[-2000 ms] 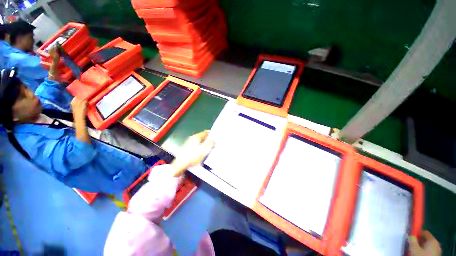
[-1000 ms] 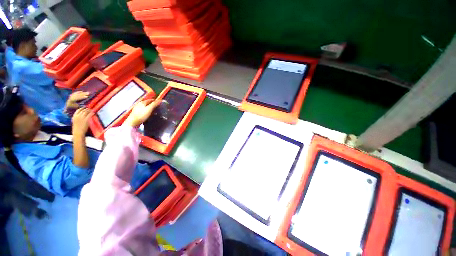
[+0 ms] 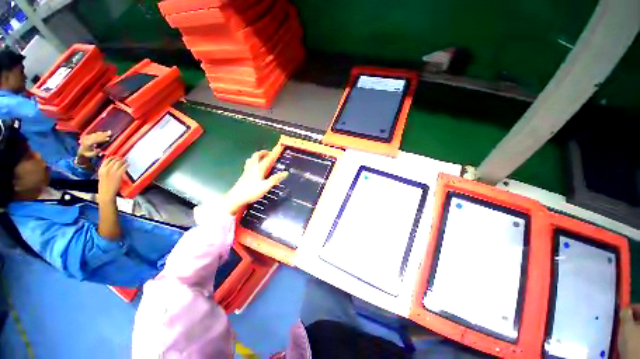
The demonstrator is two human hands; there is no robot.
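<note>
My left hand (image 3: 254, 184), in a pink sleeve, holds the left rim of an orange foam tray (image 3: 270, 247). One finger reaches over its tablet (image 3: 298, 200), which has a dark screen with text lines. This tray touches the white foam tray (image 3: 344, 274), whose tablet (image 3: 379, 228) shows a white screen. To the right lie two orange trays with tablets, one bright white (image 3: 478, 263), one greyer (image 3: 582, 298), both with small dots. My right hand (image 3: 629, 333) is at the far-right tray's outer edge, mostly cut off; its grip cannot be told.
An orange tray with a greyish tablet (image 3: 372, 106) lies behind the row. A tall orange stack (image 3: 242, 52) stands at the back. A slanting post (image 3: 554, 91) rises behind the right trays. A person in blue (image 3: 84, 228) works at left beside more trays. Stacked trays (image 3: 245, 280) sit below the bench edge.
My left hand has reached left to the dark-screen tray and brought it right, against the white tray. The neighbour's white-screen tray remains at left.
</note>
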